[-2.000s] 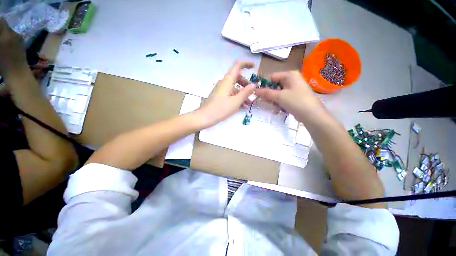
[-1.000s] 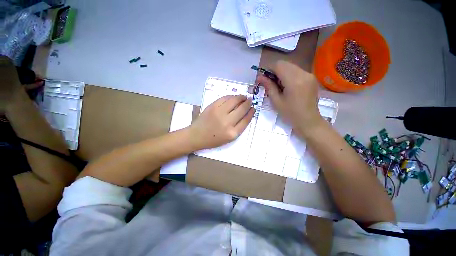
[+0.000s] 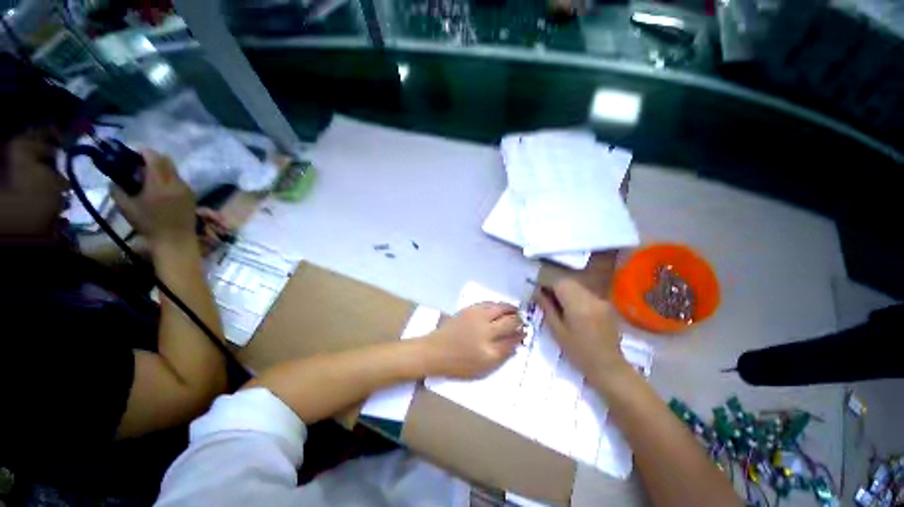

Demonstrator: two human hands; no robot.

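Observation:
A white plastic housing (image 3: 560, 401) lies flat, inner side up, on the bench in front of me. My left hand (image 3: 476, 340) rests over its upper left part with fingertips pinched at a small dark part (image 3: 531, 315). My right hand (image 3: 583, 322) is just right of it, with a small thin dark piece showing at its fingertips; the image is blurred and I cannot tell exactly what it is. The small part between the hands is mostly hidden by my fingers.
Stacked white housings (image 3: 570, 193) lie at the back. An orange screw bowl (image 3: 666, 287), a black electric screwdriver (image 3: 823, 352) and tangled green boards (image 3: 753, 443) are at the right. Small loose boards (image 3: 385, 248) lie behind. A neighbour (image 3: 178, 218) works at left beside another housing (image 3: 248, 287).
The view has tilted up, showing more of the line and the neighbour. My hands went from holding a wired board above the housing to working low at its upper edge.

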